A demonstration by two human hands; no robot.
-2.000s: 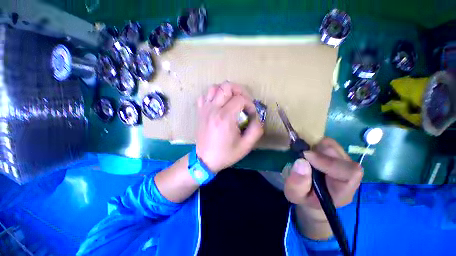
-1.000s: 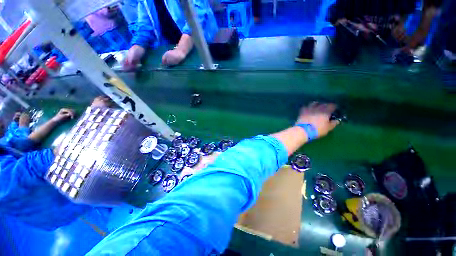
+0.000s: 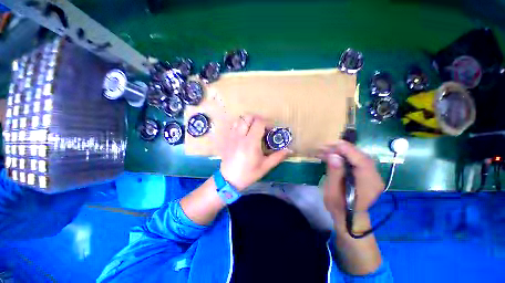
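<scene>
My left hand [image 3: 243,149], with a blue strap at its wrist, holds a dark round housing [image 3: 278,138] between thumb and fingers at the front of the tan cardboard mat [image 3: 288,94]. The housing's open face with a silvery ring is turned up. My right hand [image 3: 351,177] is shut on the black soldering iron [image 3: 349,138], held upright at the mat's right edge. Its tip end points away from me and is blurred. The iron's cable loops below my right hand.
Several dark housings [image 3: 192,92] stand left of and on the mat; others [image 3: 383,108] stand right. A silvery spool [image 3: 115,84] and stacked plastic trays [image 3: 83,121] are at left. A tip-cleaner holder [image 3: 455,108], a white disc [image 3: 399,146] and a black box [image 3: 479,61] are at right.
One second ago an arm reached far across the bench with a dark object in its hand. Now both hands are back at the mat, with a housing in the left and the iron in the right.
</scene>
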